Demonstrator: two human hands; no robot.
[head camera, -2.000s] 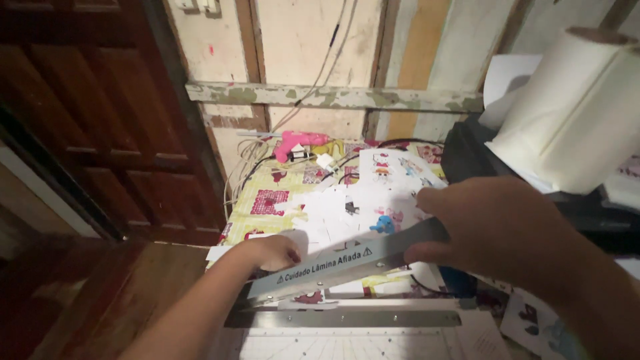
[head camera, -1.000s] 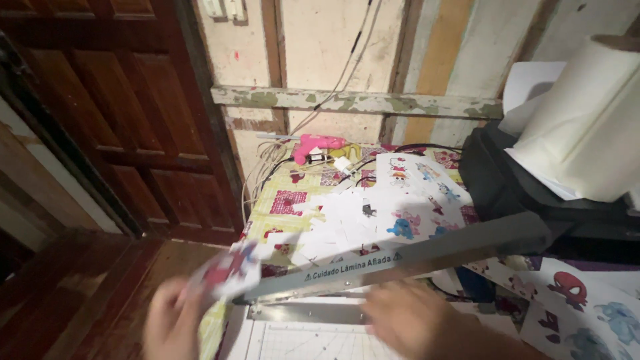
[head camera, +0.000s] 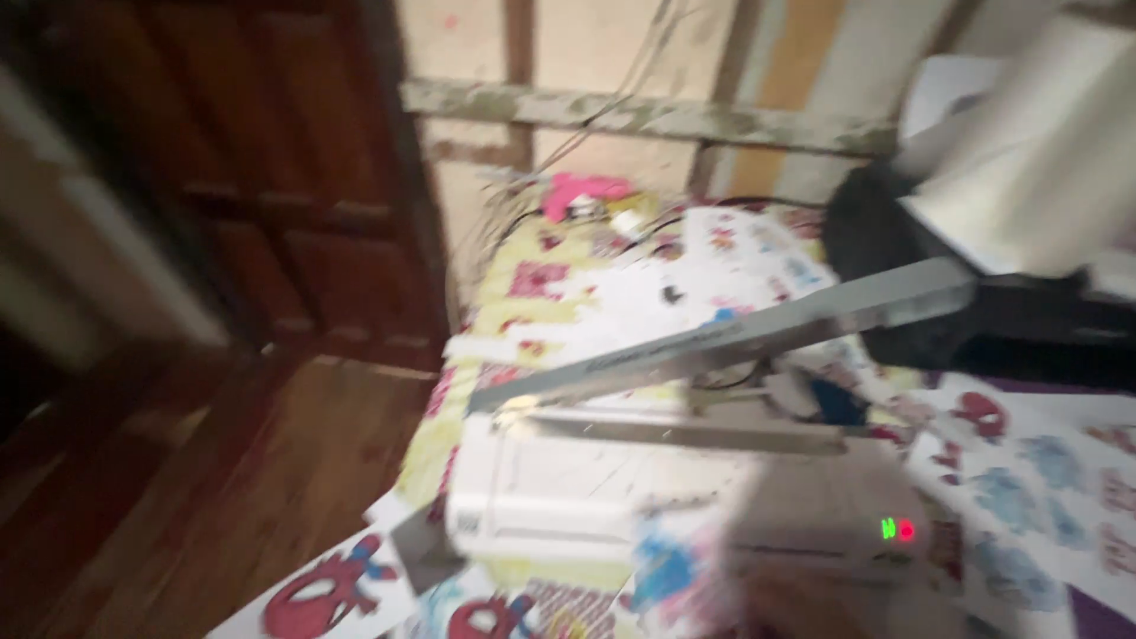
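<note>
A blurred hand, which looks like my right hand (head camera: 799, 599), is low in the view, in front of the white machine. It seems to hold a blurred printed sheet (head camera: 670, 564) with blue and pink figures. My left hand is out of view. The paper cutter's long metal blade arm (head camera: 710, 346) is raised at its right end, with no hand on it. Below the arm runs a metal edge strip (head camera: 692, 433) on the white machine (head camera: 568, 488), which shows a green display and a red light. Spider-Man prints (head camera: 311, 595) lie at the lower left.
A patterned cloth (head camera: 426, 435) covers the table. Printed sheets (head camera: 1012, 497) lie at the right, beside a black device (head camera: 896, 266) with a large white roll (head camera: 1038, 142) on it. A pink glue gun (head camera: 581, 191) and cables lie by the wall. A wooden door (head camera: 302, 195) stands left.
Both hands have left the blade arm, which the right hand held earlier. The left hand, seen with a Spider-Man print one second ago, is out of view. The view now shows more of the near table.
</note>
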